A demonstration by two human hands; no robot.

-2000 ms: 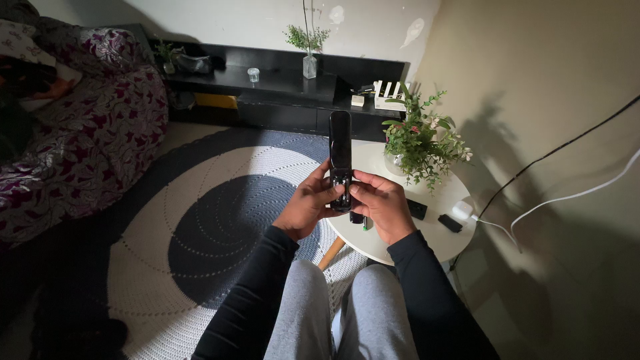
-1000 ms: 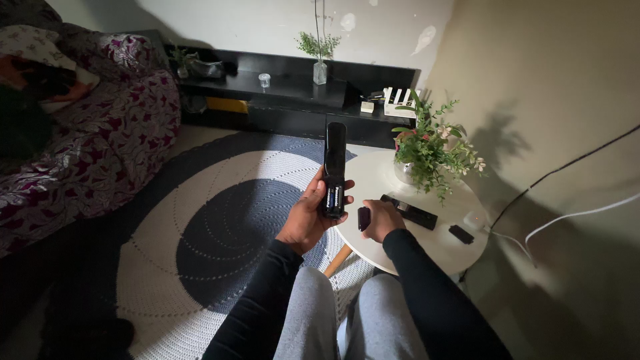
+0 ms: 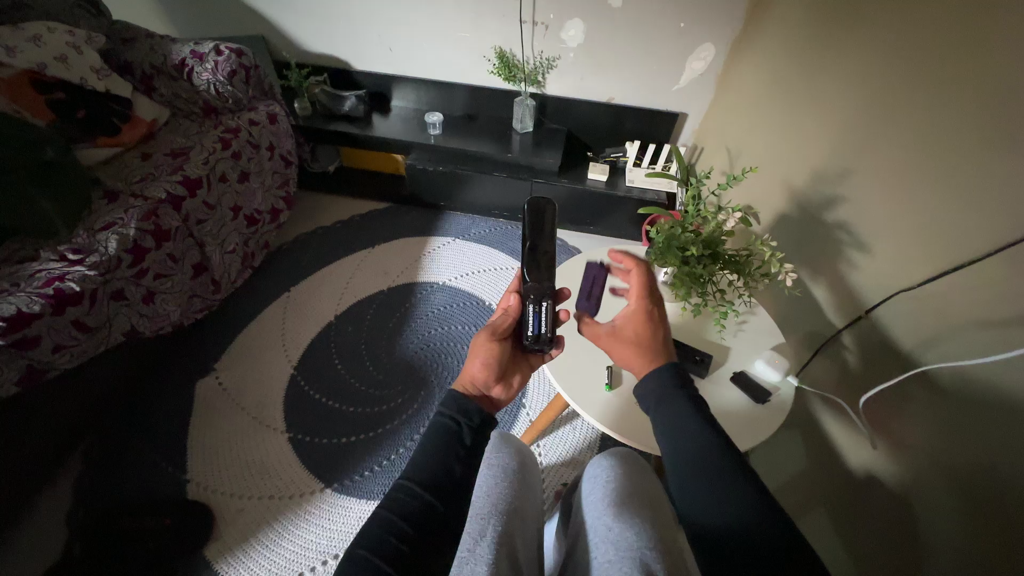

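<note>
Upright in my left hand (image 3: 500, 352) is a black remote control (image 3: 539, 248), its back facing me and its battery compartment uncovered. Two Panasonic batteries (image 3: 538, 318) lie side by side in that compartment. Just to the right, my right hand (image 3: 632, 316) holds a small dark battery cover (image 3: 591, 289) by its ends, between thumb and fingers, apart from the remote. Below that hand, a small battery with a green end (image 3: 609, 378) lies on the round white table (image 3: 584, 400). A second black remote (image 3: 693, 359) is partly hidden behind my right wrist, and a small black piece (image 3: 751, 387) lies farther right.
A leafy plant (image 3: 712, 248) stands at the table's back. A white charger (image 3: 770, 366) with cables is at its right edge. Beyond are a low black TV stand (image 3: 480, 136) and a round crocheted rug (image 3: 360, 384); a covered sofa (image 3: 176, 176) is at left.
Two seconds ago both hands were on the remote. My right hand went down to the table, and now it is raised beside the remote with the cover.
</note>
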